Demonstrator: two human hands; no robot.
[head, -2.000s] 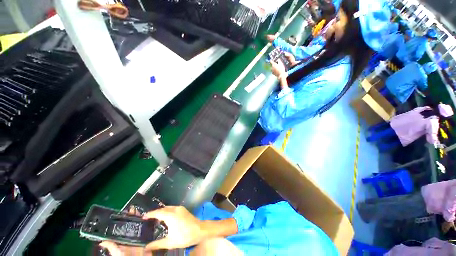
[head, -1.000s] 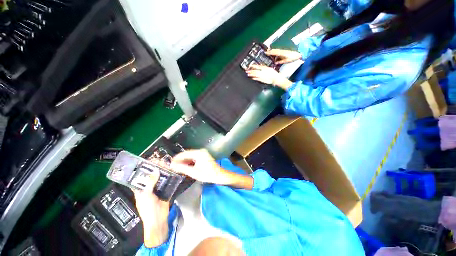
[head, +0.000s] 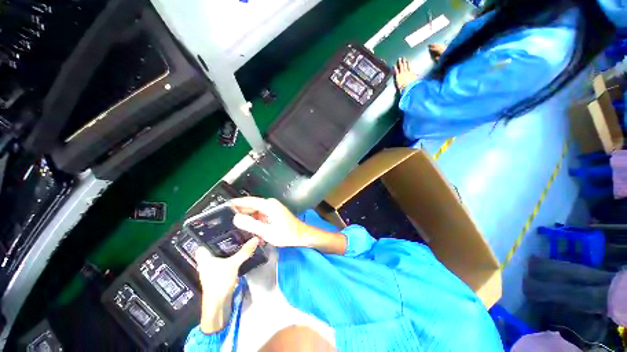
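Observation:
An open phone unit (head: 218,225), a dark slab with a light rim and a label-bearing centre, is held tilted between my two bare hands above the near foam tray. My left hand (head: 218,275) grips its lower side with the thumb over the face. My right hand (head: 271,223) has its fingers on the upper right part; any small part there is hidden by the fingers. The foam tray (head: 180,321) beneath holds several phone units with silvery board areas, such as one phone unit (head: 167,283) in a recess. My hands cover part of the tray.
Another foam tray (head: 302,130) with two phone units lies further up the bench rail, beside a person in a blue smock (head: 481,93). An open cardboard box (head: 450,220) with dark contents stands right of my hands. The green conveyor (head: 189,175) carries loose units. A white post (head: 237,103) rises between.
The phone unit has turned and shifted right, and my hands have closed in around it. The other person's hands have left the far tray, where two units now show.

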